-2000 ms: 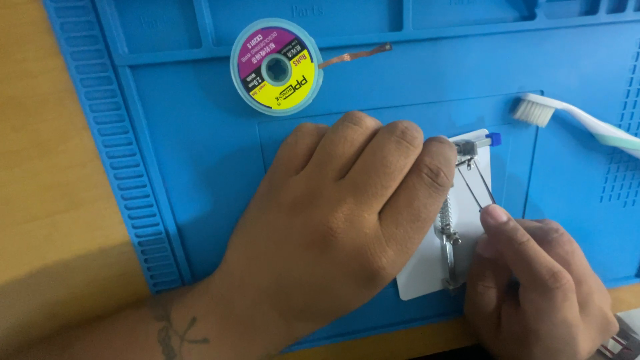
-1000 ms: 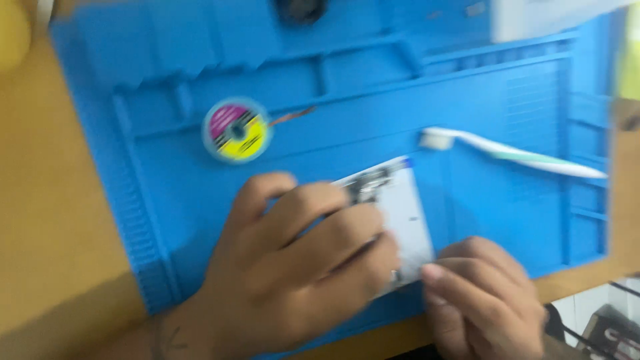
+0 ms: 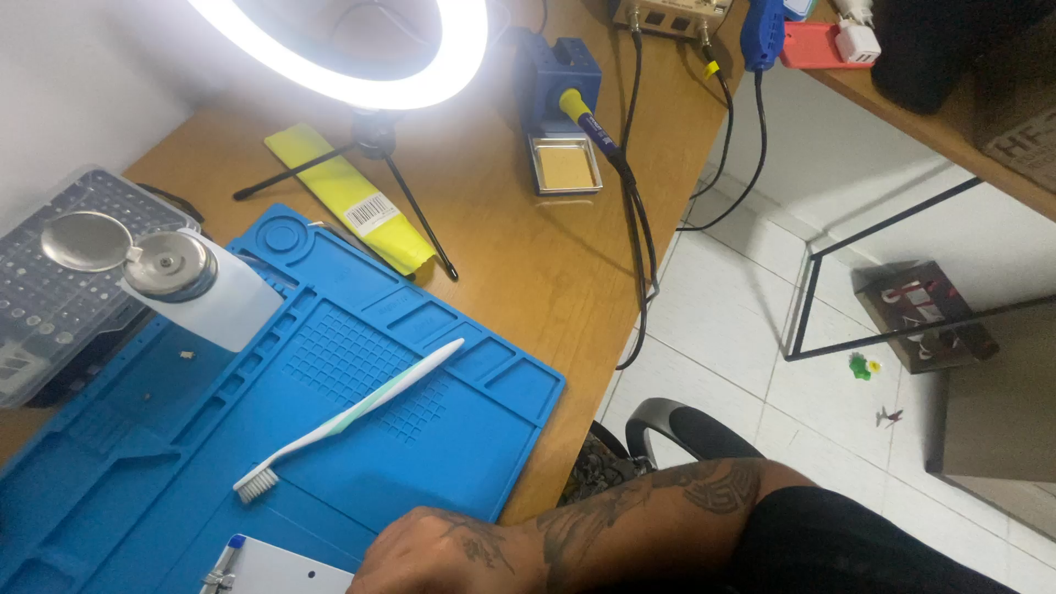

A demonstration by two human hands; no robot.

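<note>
My right hand [image 3: 429,551] is at the bottom centre, at the right edge of a white plate with a metal clamp [image 3: 289,568]; its fingers are hidden, so its hold cannot be told. The plate lies on the blue silicone work mat [image 3: 355,487], partly cut off by the frame. A white and green toothbrush [image 3: 355,412] lies on the mat beyond the hand, bristles toward the lower left. My left hand is out of view.
A soldering iron [image 3: 590,124] rests in its blue stand beside a yellow sponge tray [image 3: 567,167]. A lit ring light [image 3: 445,78] stands on a tripod near a yellow packet [image 3: 351,198]. An open-lidded metal-topped dispenser [image 3: 169,264] and a clear parts case [image 3: 58,272] are at left. Cables hang off the desk edge.
The view has swung strongly to the right side of the desk. My left hand and the solder wick spool, seen before, are out of view. The tweezers seen earlier are not visible now.
</note>
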